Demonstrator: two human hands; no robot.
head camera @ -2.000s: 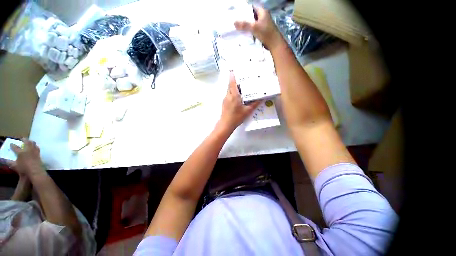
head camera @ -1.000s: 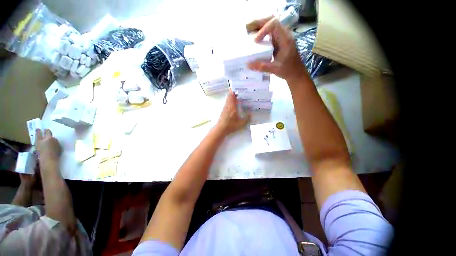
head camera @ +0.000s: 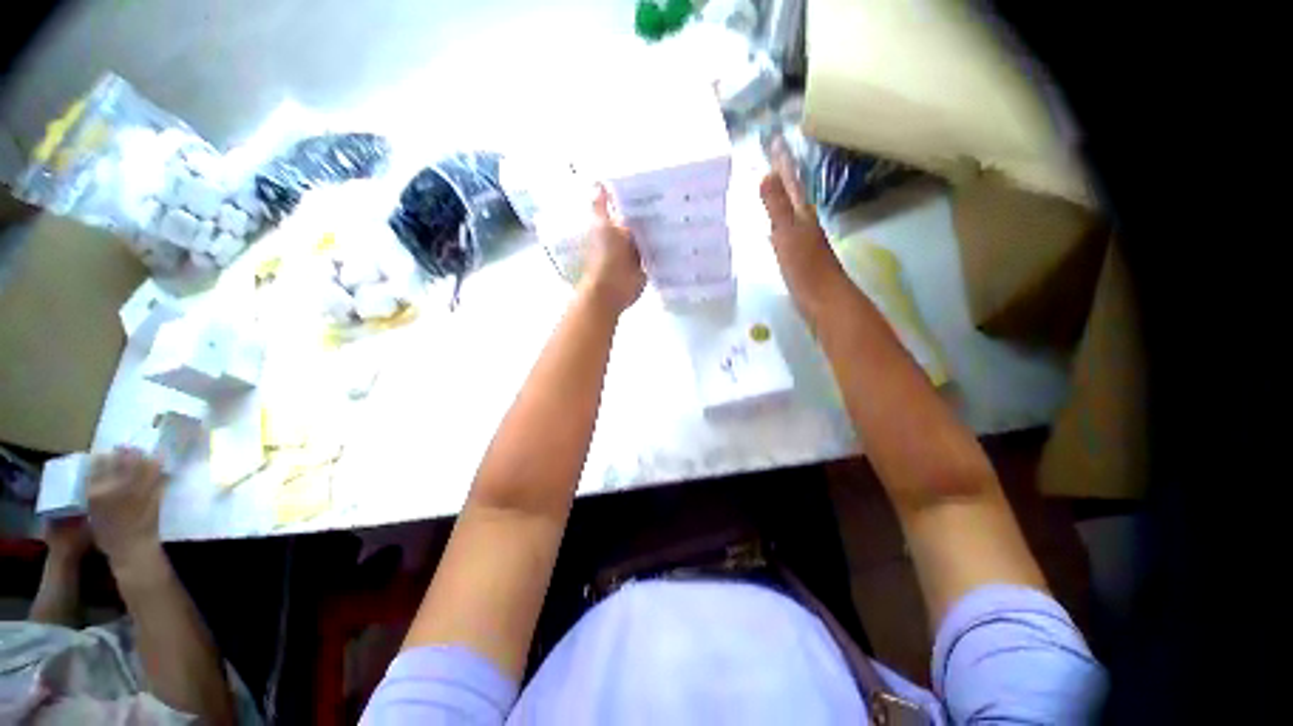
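A column of white earbud retail boxes [head camera: 678,234] stands on the white table [head camera: 511,411] in front of me, small print on its near side. My left hand [head camera: 614,261] rests against the left side of the column, fingers upright. My right hand [head camera: 791,213] is open, a little to the right of the column, and holds nothing. One white box with a round gold spot [head camera: 743,372] lies flat just in front of the column. More white boxes behind my left hand are washed out by glare.
Bag of white cases [head camera: 185,206] at far left; bag of black cables [head camera: 437,216] left of the column. Yellow sticker sheets [head camera: 301,468] and white boxes [head camera: 203,355] lie left. A co-worker's hand [head camera: 125,496] is at the left edge. Brown carton [head camera: 1014,255] at right.
My right hand has come off the boxes and moved right, fingers straightened. My left hand has shifted up along the column's left side. The co-worker's hand has moved down.
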